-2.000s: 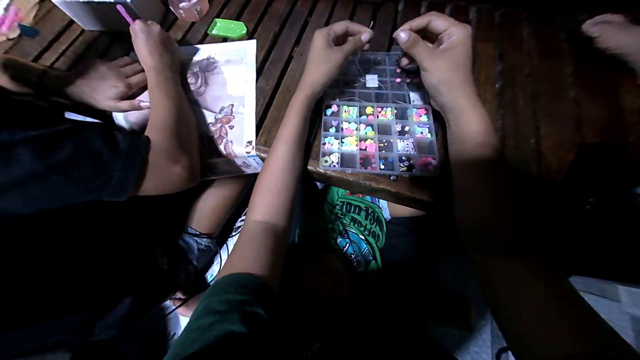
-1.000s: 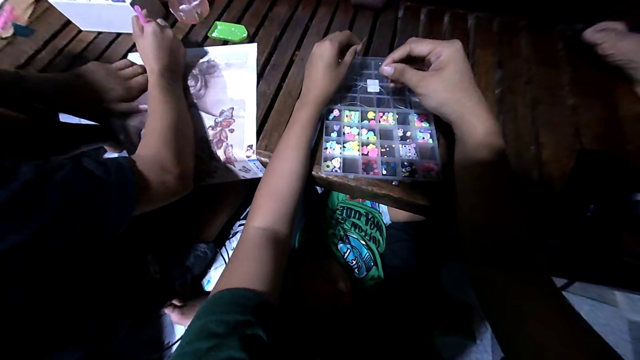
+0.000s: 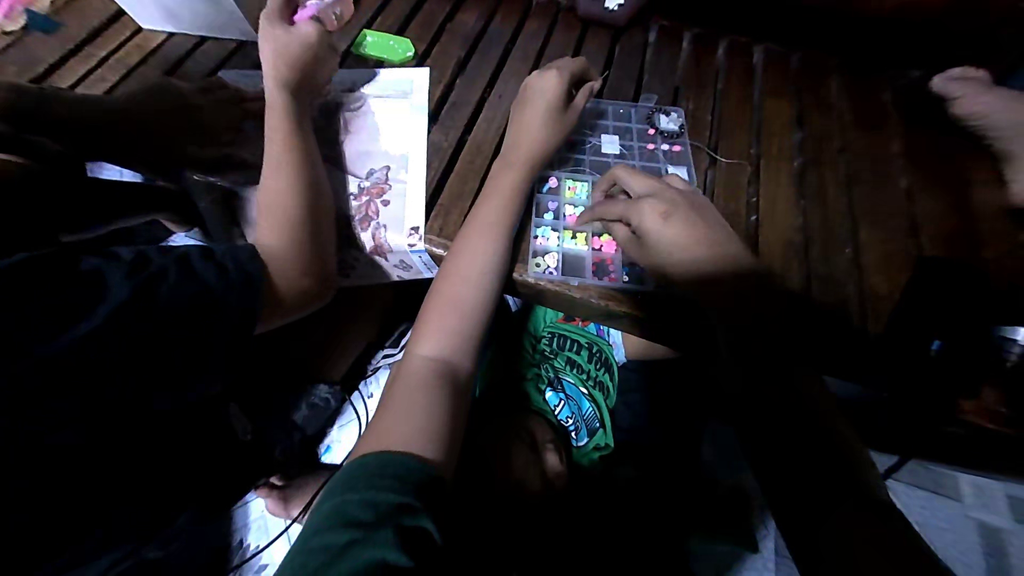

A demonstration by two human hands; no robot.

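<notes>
A clear plastic bead organizer box lies with its lid back on the slatted wooden table, colourful beads in its compartments. My left hand is above the box's upper left corner, its fingertips pinched on the end of a thin cord. My right hand reaches over the compartments, thumb and forefinger down at the beads; whether a bead is between them cannot be told. On the lid lie a dark beaded ring, several loose pink beads and a pale cord trailing to the right.
At the left, a co-worker's hand holds a pink tool above a picture sheet. A green tray and a white box stand behind it. The table edge runs below the organizer. A bare foot is at the right.
My right hand has moved from above the lid down over the bead compartments. My left hand remains near the box's upper left. The dark beaded ring on the lid has come into sight.
</notes>
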